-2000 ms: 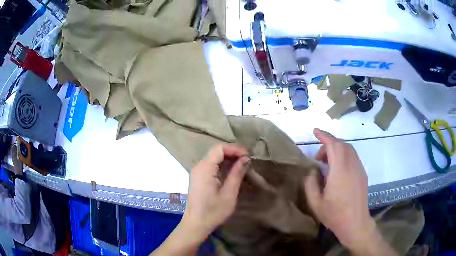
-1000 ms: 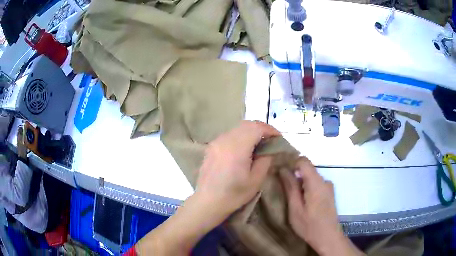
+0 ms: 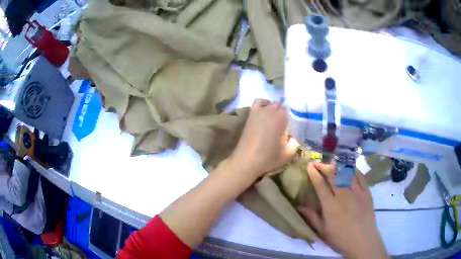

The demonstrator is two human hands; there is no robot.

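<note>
Khaki cloth (image 3: pixel 295 184) lies under and in front of the needle area of the white sewing machine (image 3: pixel 374 76), with a corner pointing toward the table's front edge. My left hand (image 3: pixel 265 134) grips the cloth just left of the needle area, fingers closed. My right hand (image 3: pixel 343 202) lies on the cloth's right part, fingertips close to the presser foot with its yellow spot (image 3: pixel 316 156). Whether the right fingers pinch the cloth is unclear. The needle tip is hidden by blur and hands.
A large khaki pile (image 3: pixel 156 45) covers the table behind and left. Scissors (image 3: pixel 447 217) and khaki scraps (image 3: pixel 417 183) around a small black object (image 3: pixel 401 171) lie right. A grey box with a fan grille (image 3: pixel 43 98) stands left, near a seated person's sleeve.
The cloth and both hands have moved from near the front edge up to the needle area. The view has shifted, so the machine head sits lower in the picture.
</note>
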